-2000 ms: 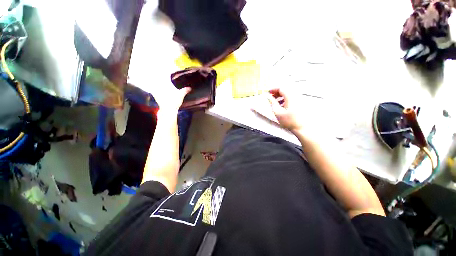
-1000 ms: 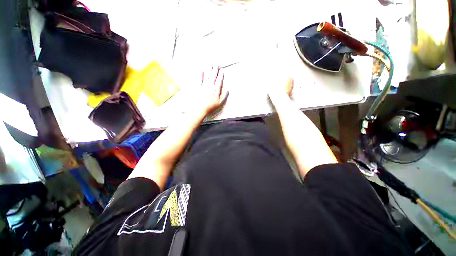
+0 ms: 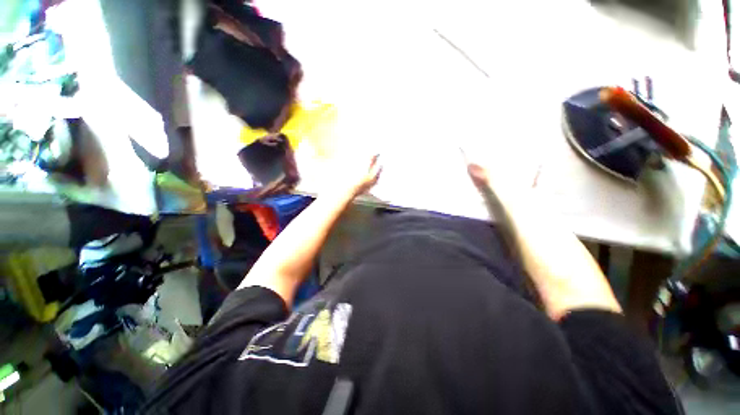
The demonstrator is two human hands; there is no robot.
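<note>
My left hand [image 3: 367, 177] is at the front edge of the white table, partly washed out by glare. My right hand [image 3: 479, 177] is at the same edge to its right, blurred. No held thing shows in either hand, and their fingers are hard to make out. A small dark folded stack of pocket pieces [image 3: 268, 162] lies at the table's left front. The yellow template [image 3: 312, 130] lies beside it, partly under a larger pile of dark pieces [image 3: 247, 77]. The steam iron [image 3: 613, 134] with its orange-brown handle stands at the right.
The white table [image 3: 422, 105] has a thin dark line on it. A hose [image 3: 714, 174] runs from the iron's rear over the right side. Blue and red things [image 3: 266, 220] are below the table's left front edge. Scraps and dark cloth [image 3: 122, 280] lie at the lower left.
Since one second ago the view has turned left, so the pile, template and iron appear further right. Two seconds ago my left hand was at the small dark stack; it is now away from it.
</note>
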